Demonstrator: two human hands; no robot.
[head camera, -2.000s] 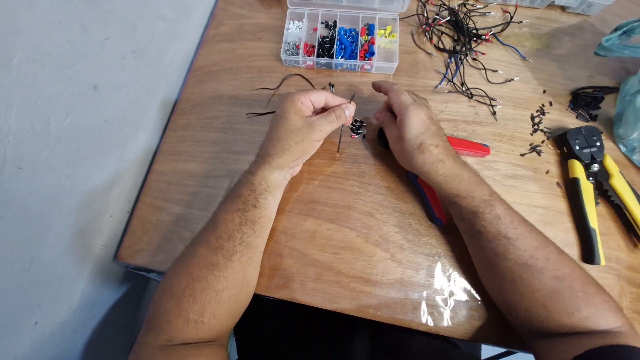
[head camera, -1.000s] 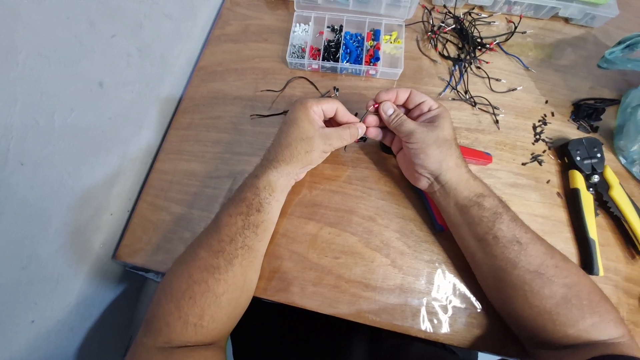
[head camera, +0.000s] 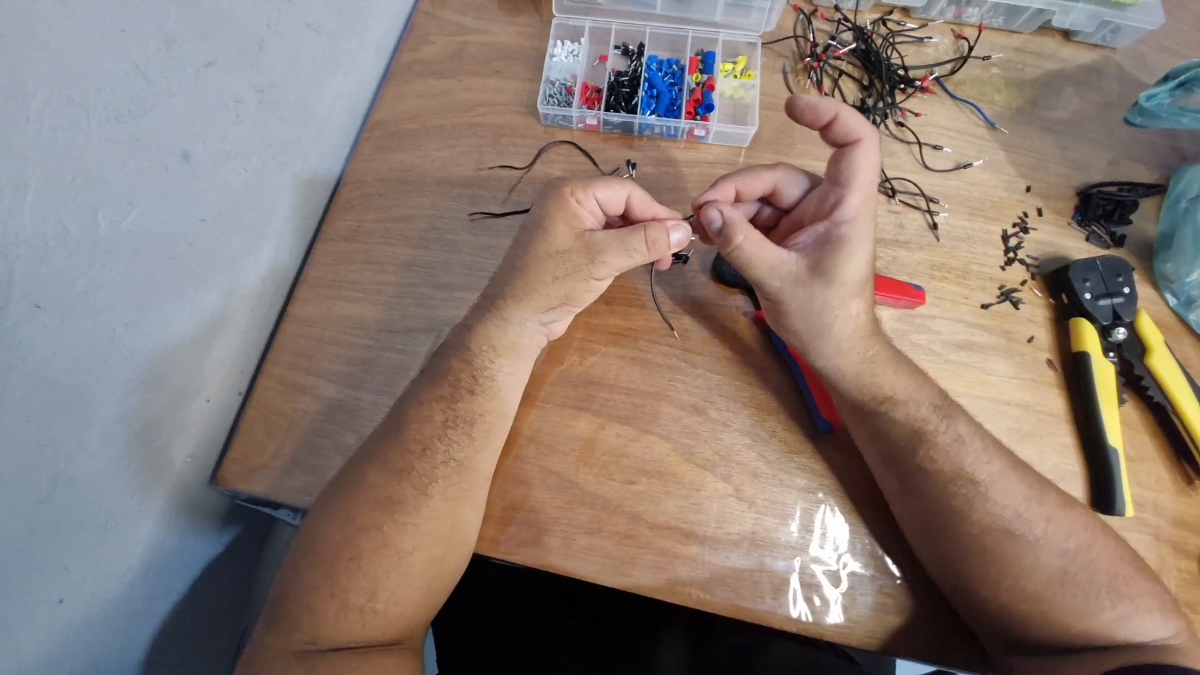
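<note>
Between thumb and index finger, my left hand (head camera: 609, 234) pinches a short black wire (head camera: 661, 298), whose bare copper end hangs below the fingers. My right hand (head camera: 797, 225) meets it at the fingertips, pinching a tiny red ferrule at the wire's upper end; its index finger is raised. Several black ferrules (head camera: 682, 257) lie on the table just under the fingertips. Partly hidden by my right hand and forearm is a red and blue handled crimping tool (head camera: 811, 384). More black wires (head camera: 558, 145) lie behind my left hand.
An open divided plastic box (head camera: 647, 131) of coloured ferrules stands at the back. Right of it lies a tangle of ferruled wires (head camera: 867, 61). Yellow and black wire strippers (head camera: 1102, 375), black insulation scraps (head camera: 1017, 239), a black cable bundle (head camera: 1111, 211) and a teal plastic bag (head camera: 1181, 248) are at the right.
My right hand, apart from my left two seconds ago, has come to its fingertips. Since one second ago its index finger has lifted, and the wire's lower end shows below my left hand.
</note>
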